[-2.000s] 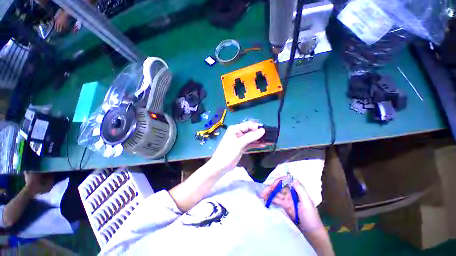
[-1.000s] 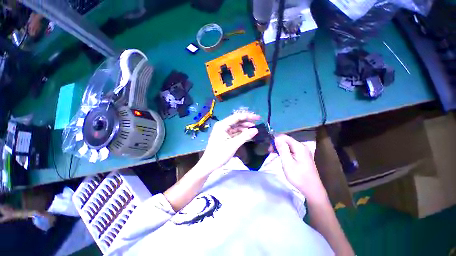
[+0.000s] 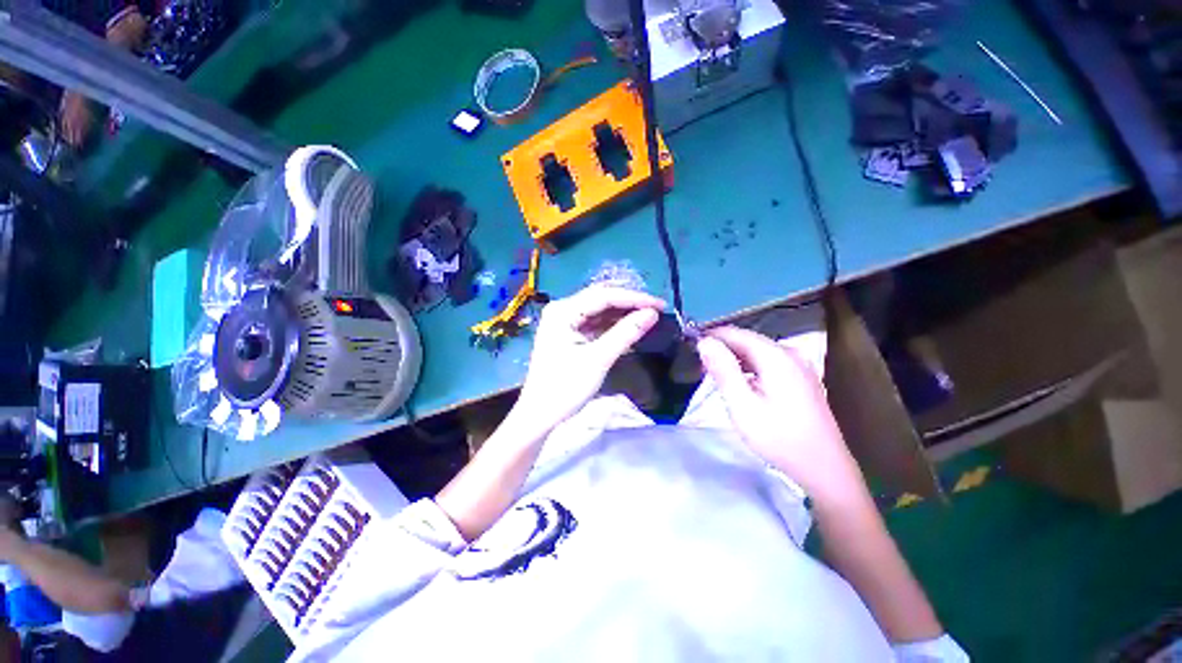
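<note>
My left hand [image 3: 586, 343] pinches a small black part [image 3: 664, 336] at its fingertips, over the bench's front edge. The part is small and blurred. My right hand [image 3: 767, 391] meets it from the right, its thumb and fingers closed around the side cutters. Only the thin tip of the cutters [image 3: 684, 321] shows, touching or very near the black part. Their handles are hidden in the hand. I cannot tell whether the jaws are closed.
The orange fixture [image 3: 586, 166] stands behind my hands, with a black cord hanging beside it. The tape dispenser [image 3: 344, 350], dark parts [image 3: 438, 246] and a yellow tool [image 3: 512, 304] are left. More dark parts [image 3: 927, 136] lie right. A white tray [image 3: 305, 531] sits low left.
My right hand has come up from my lap with the blue-handled cutters to meet my left hand. The blue handles have gone out of sight. The view has shifted, moving the fixture left and up.
</note>
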